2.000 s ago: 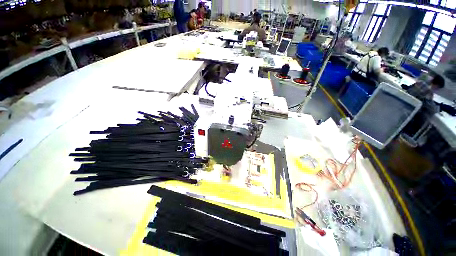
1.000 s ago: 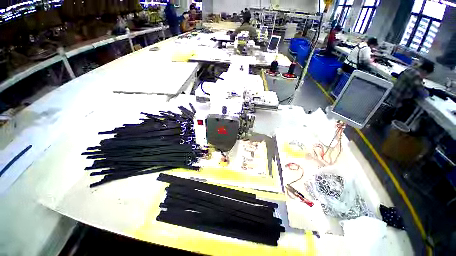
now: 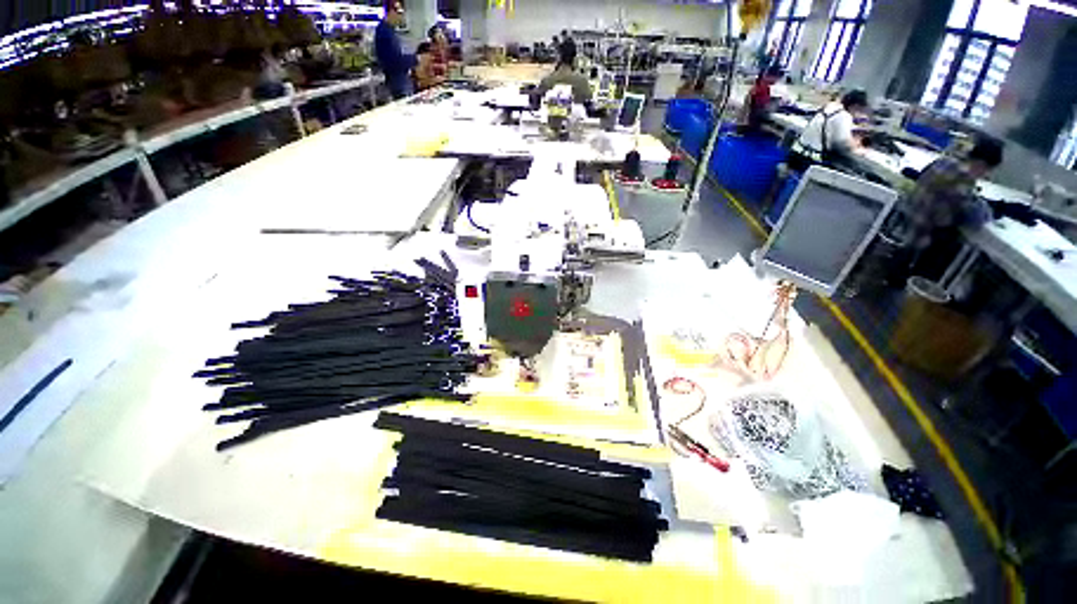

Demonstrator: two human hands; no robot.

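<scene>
No hand of mine is in the picture. A stack of black webbing straps point(image 3: 520, 486) lies at the table's front edge, nearest me. The sewing machine point(image 3: 521, 309), with a dark grey front cover and red logo, stands behind it. Small metal parts point(image 3: 526, 371) show under its head. A fanned pile of finished black straps point(image 3: 337, 352) lies left of the machine, with shiny rings at the ends nearest it. A clear bag of silver rings point(image 3: 774, 431) lies at the right. Thread snips point(image 3: 699, 448) with red handles lie beside the bag.
Orange-red cord point(image 3: 759, 349) lies in loops at the right. A grey-framed screen point(image 3: 826, 229) stands at the table's right edge. A dark dotted cloth point(image 3: 912, 490) lies at the right front corner. Thread cones point(image 3: 667, 171) stand behind the machine. Several people sit or stand farther off.
The view has shifted, so more of the front edge and the whole strap stack now show, and the machine looks a little smaller. The things on the table have not visibly moved.
</scene>
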